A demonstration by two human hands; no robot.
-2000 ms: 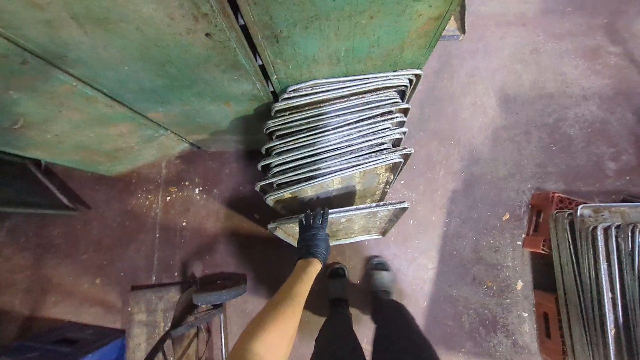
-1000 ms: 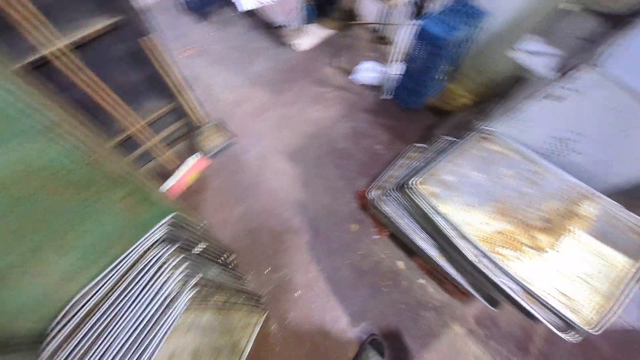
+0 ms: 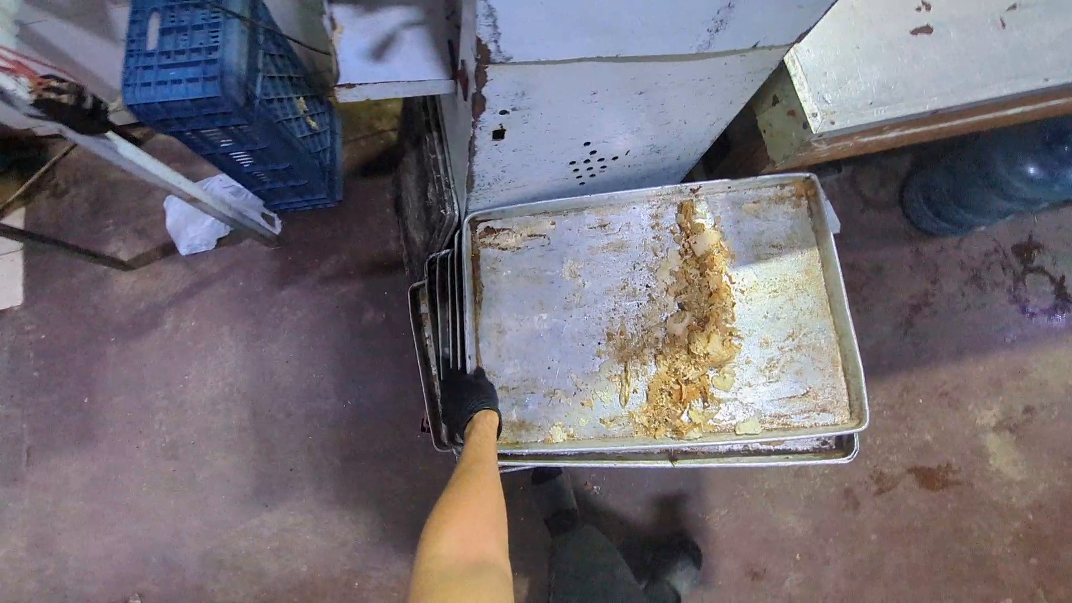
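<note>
My left hand (image 3: pixel 469 406), in a black glove, grips the lower left edge of a metal baking tray (image 3: pixel 544 318). Its thumb lies by the tray's rim, and its fingers are over the rims at the left; how many rims they hold cannot be told. A band of brown and yellowish crumbs and flakes (image 3: pixel 695 335) runs across the tray's right half. More trays stand tightly behind it, their rims (image 3: pixel 431 335) showing on the left and along the bottom. My right hand is not in view.
A worn white metal cabinet (image 3: pixel 620 117) stands behind the trays. Blue plastic crates (image 3: pixel 243 109) and a white plastic bag (image 3: pixel 201 218) are at the upper left. A large blue bottle (image 3: pixel 988 184) lies at the right, under a white-topped bench (image 3: pixel 938 59). My feet are just below the trays.
The view has swung from the tray stack by the green cabinet to the other stack. My left hand, earlier on a tray at the green cabinet, is now at this stack's left edge.
</note>
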